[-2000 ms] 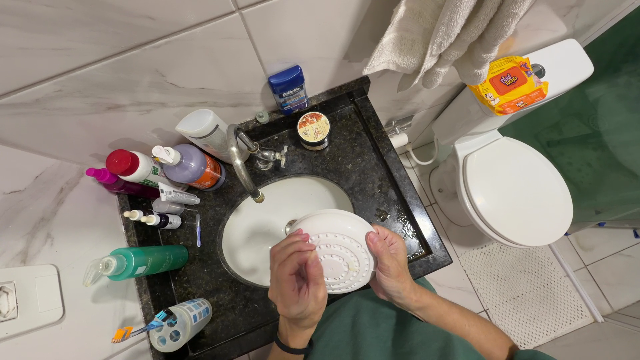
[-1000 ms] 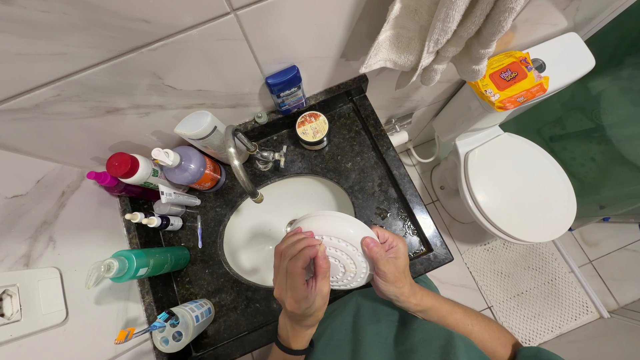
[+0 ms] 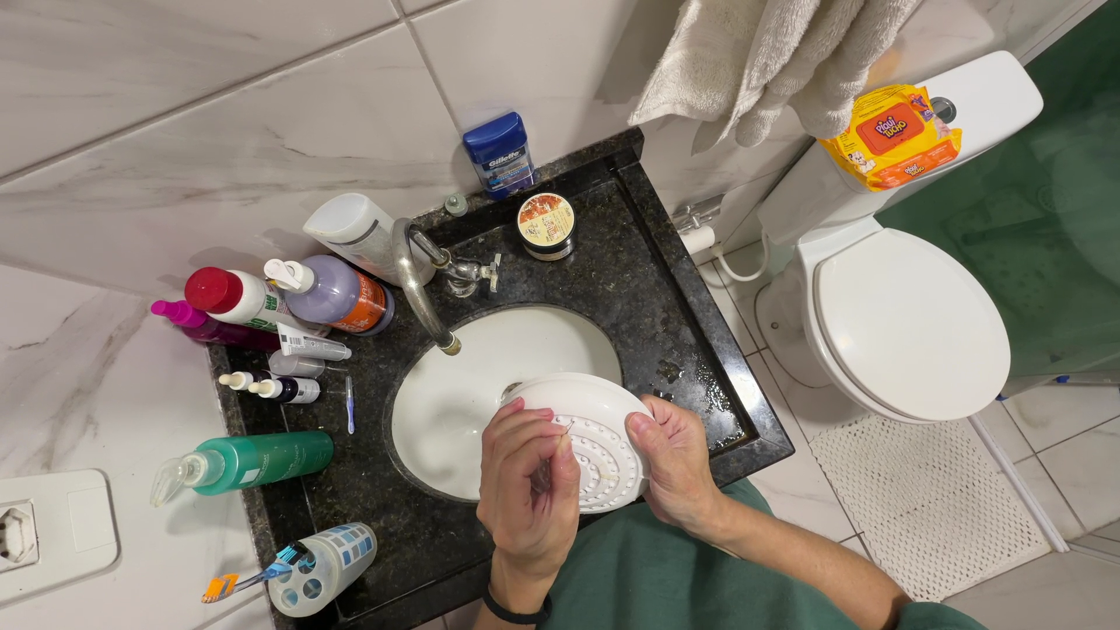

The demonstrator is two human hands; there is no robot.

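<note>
A round white plastic shower head [image 3: 604, 398] with rings of small raised nozzles is tilted above the front right of the washbasin [image 3: 446, 394]. My right hand [image 3: 678, 464] grips its right rim, thumb on the face. The fingertips of my left hand [image 3: 534, 472] pinch a thin pin-like piece [image 3: 570, 427] against the upper left nozzles; most of that piece is hidden by the fingers. A black band circles my left wrist. Behind the basin, the metal faucet [image 3: 416, 289] arches over it, with no water seen running.
Left of the basin stand several bottles, including a purple pump bottle [image 3: 337, 293], a green pump bottle [image 3: 262, 459] and a toothbrush holder [image 3: 328, 569]. A round jar [image 3: 547, 226] and a blue deodorant stick [image 3: 499, 156] are behind. A toilet [image 3: 910, 324] stands at right, below a wipes pack [image 3: 892, 136].
</note>
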